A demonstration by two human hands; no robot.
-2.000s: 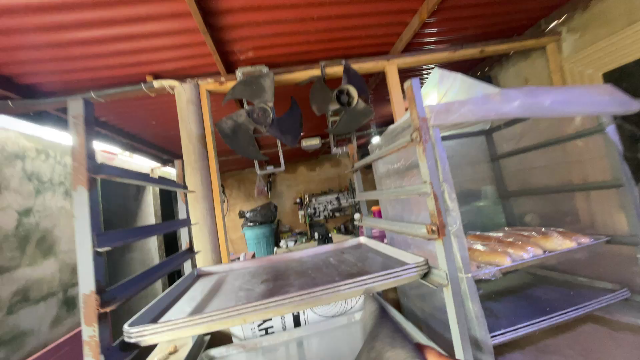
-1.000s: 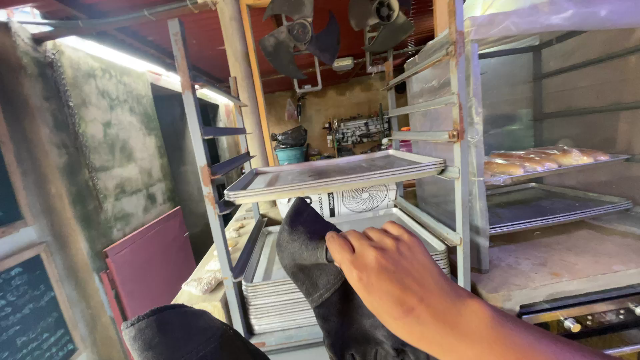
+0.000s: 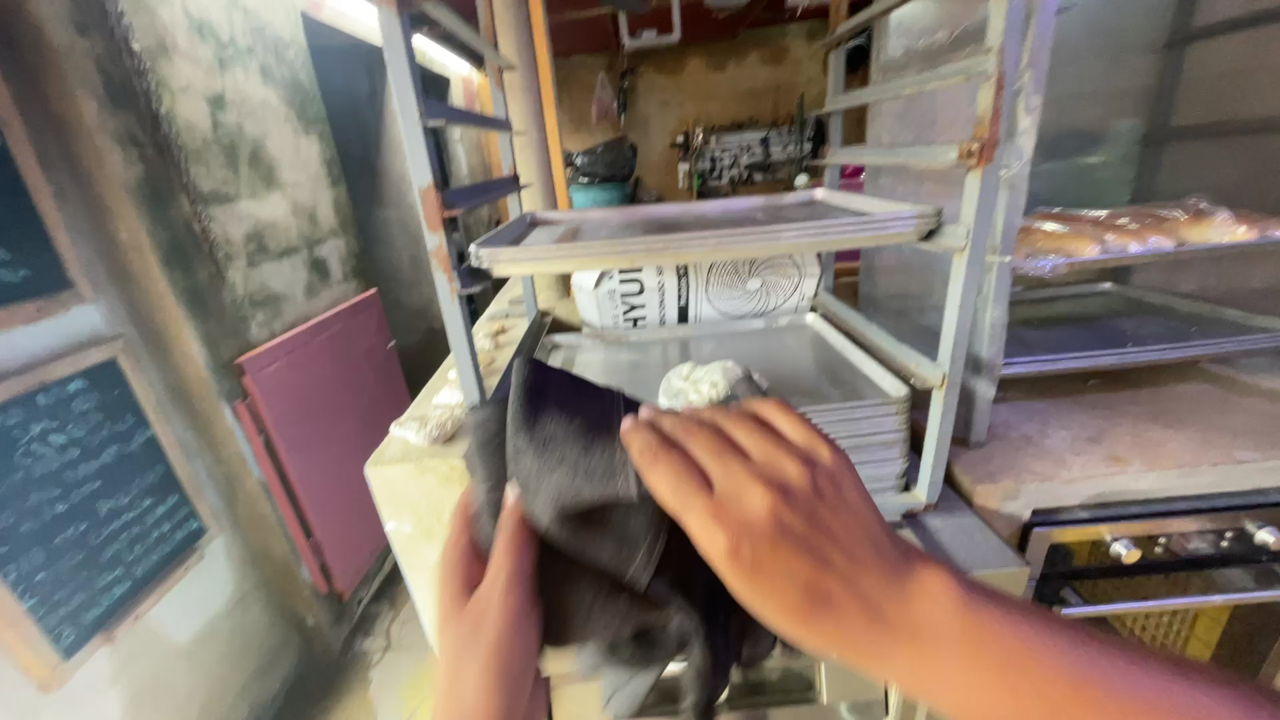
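A dark grey and black fabric bundle (image 3: pixel 590 500) is held up in front of me between both hands. My left hand (image 3: pixel 492 590) grips its left edge, with the thumb upright against it. From the right, my right hand (image 3: pixel 770 510) lies over its upper part; the fingertips press into the cloth. Just beyond the knuckles, a crumpled whitish thing (image 3: pixel 705 383) rests on a stack of metal sheet pans (image 3: pixel 860 400) low in the rack. Higher up, a few more sheet pans (image 3: pixel 700 232) sit on the rack's rails. Folds hide the bundle's full shape.
The metal rack's posts (image 3: pixel 965 300) stand ahead. At right are bread loaves under plastic (image 3: pixel 1140 232), dark trays (image 3: pixel 1130 325) and an oven (image 3: pixel 1180 560). A pale counter (image 3: pixel 400 490) runs left, beside a maroon panel (image 3: pixel 325 440) and a chalkboard (image 3: pixel 95 500).
My right hand held the dark fabric a second ago; now my left hand is on it too, and the cloth is more bunched. The view has tilted down since the earliest frame.
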